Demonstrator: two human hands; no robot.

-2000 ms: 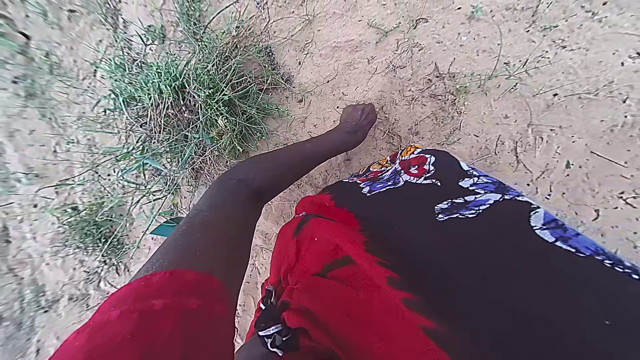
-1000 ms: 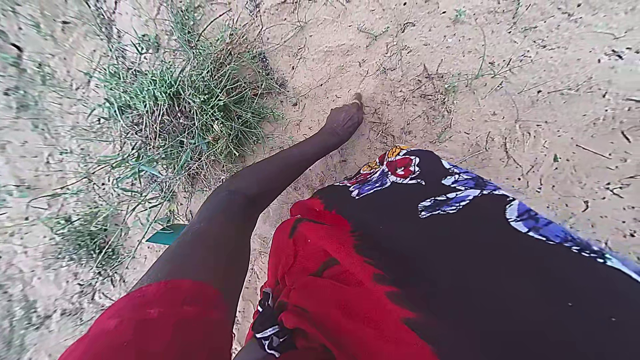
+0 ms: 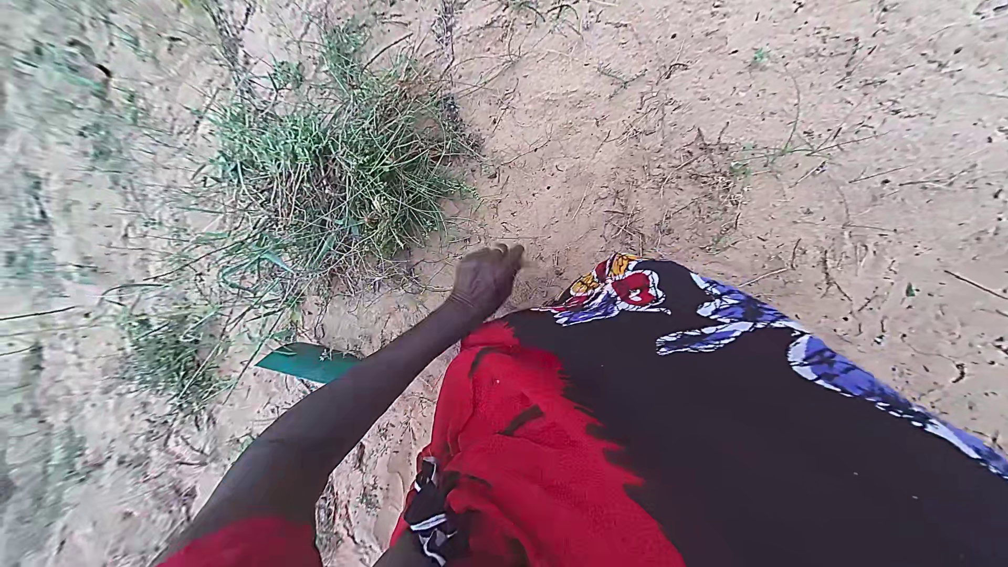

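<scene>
My left hand is low over sandy ground, just beyond the edge of my black patterned skirt. Its fingers are loosely curled with the tips a little apart; the palm is hidden, and no object shows in it. The forearm reaches up from a red sleeve at the lower left. A flat teal-green piece, of a kind I cannot tell, sticks out from behind the forearm. A bit of bare skin shows at the bottom edge by a black-and-white cloth, but my right hand is not visible.
A grass clump grows at the upper left of the hand, and a smaller tuft lies below it to the left. Thin dry stems and small twigs are scattered over the sand at the right.
My left hand has drawn back toward the skirt's edge and the grass clump. More of the teal-green piece shows beside the forearm.
</scene>
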